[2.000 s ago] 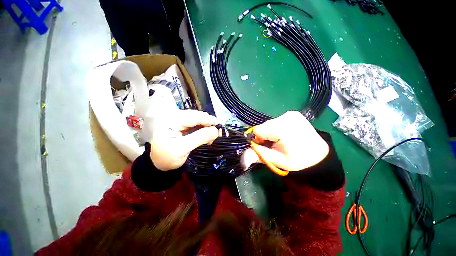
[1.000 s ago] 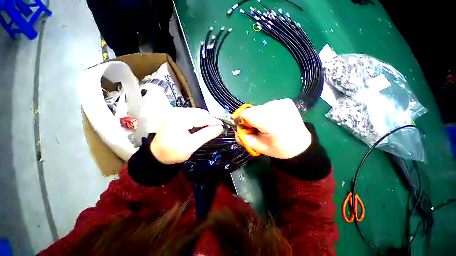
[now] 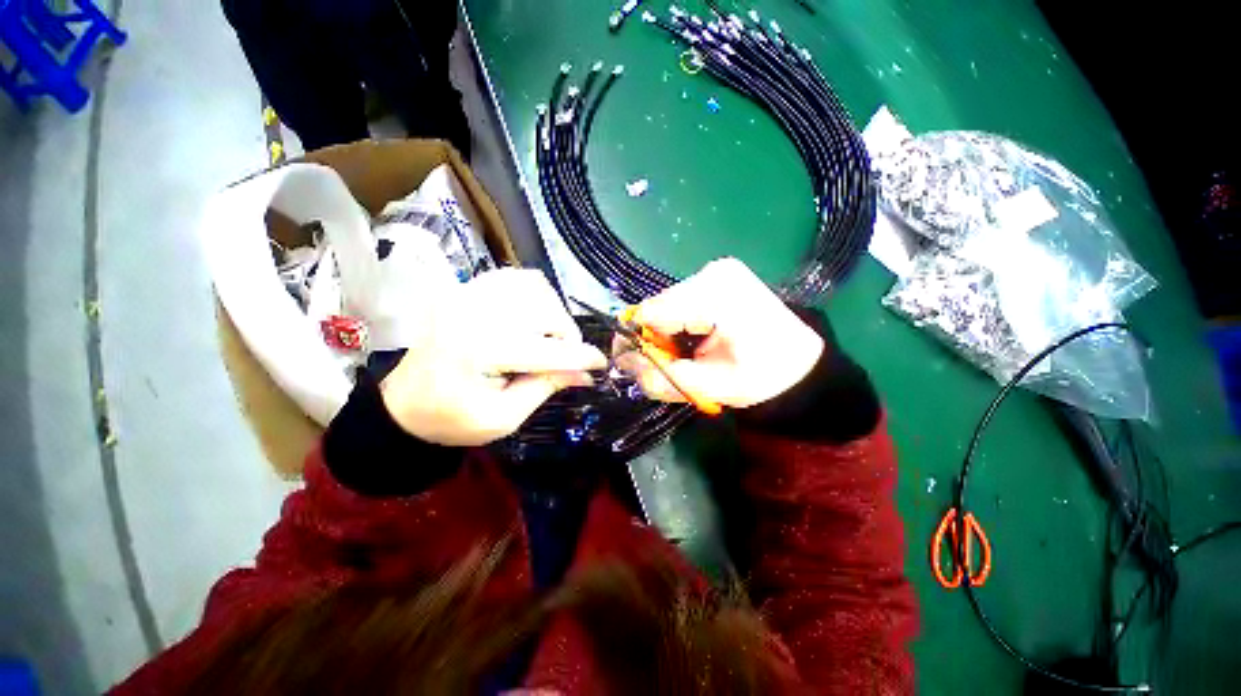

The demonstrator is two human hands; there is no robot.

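Observation:
My right hand (image 3: 728, 333) holds scissors (image 3: 681, 381) with orange handles; their dark blades point up and left beside my left fingertips. My left hand (image 3: 483, 360) pinches a small cable end (image 3: 599, 367) between thumb and finger; its tip is too small and blurred to make out. The bundle of black cables (image 3: 585, 428) lies under both hands at the table edge, partly hidden by them. A curved black cable bundle (image 3: 837, 163) with silvery tips lies on the green mat beyond my hands.
A cardboard box (image 3: 266, 394) with white bags stands left. A clear bag of small parts (image 3: 1007, 245), spare orange scissors (image 3: 961, 548) and loose black cable (image 3: 969, 449) lie right on the green mat (image 3: 708, 190). A person's dark-clothed legs (image 3: 347, 68) and a blue stool (image 3: 55, 48) are beyond.
The scissors have turned in my right hand, and their blades now show above my left fingertips. Both hands stay close together over the bundle. The whole view has shifted slightly.

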